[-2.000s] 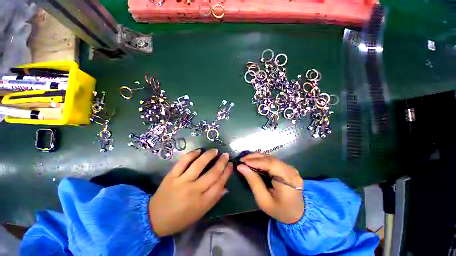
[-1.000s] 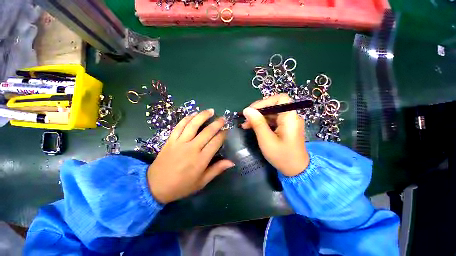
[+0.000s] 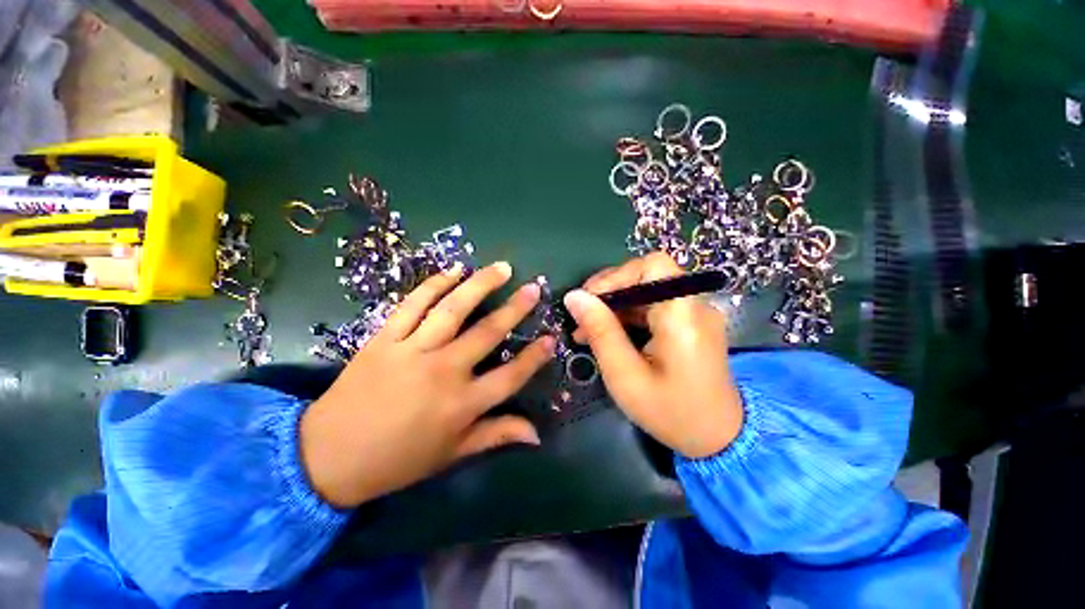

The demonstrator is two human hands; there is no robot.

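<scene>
My right hand (image 3: 666, 351) is closed on a slim black pen-like tool (image 3: 672, 289), its tip end pointing left toward my left fingers. My left hand (image 3: 422, 387) lies palm down with fingers spread, fingertips at a ringed part (image 3: 581, 368) on the green mat between the hands. I cannot tell if the left fingers grip it or only touch it. One heap of ringed parts (image 3: 387, 250) is partly under and behind my left hand. Another heap (image 3: 726, 226) lies beyond my right hand. A sheet with tiny dark marks (image 3: 585, 410) shows faintly between the hands.
A yellow box (image 3: 190, 232) with marker pens stands at left. A dark rounded-square frame (image 3: 104, 333) lies below it, a few ringed parts (image 3: 248, 321) beside it. A grey metal post (image 3: 226, 54) is upper left, a pink-red tray (image 3: 714, 19) at the top, clear strips (image 3: 886, 226) at right.
From two seconds ago, both hands have moved up the mat, and the black tool now shows clearly. Since one second ago, a ringed part has come into view between the hands. The view has shifted slightly.
</scene>
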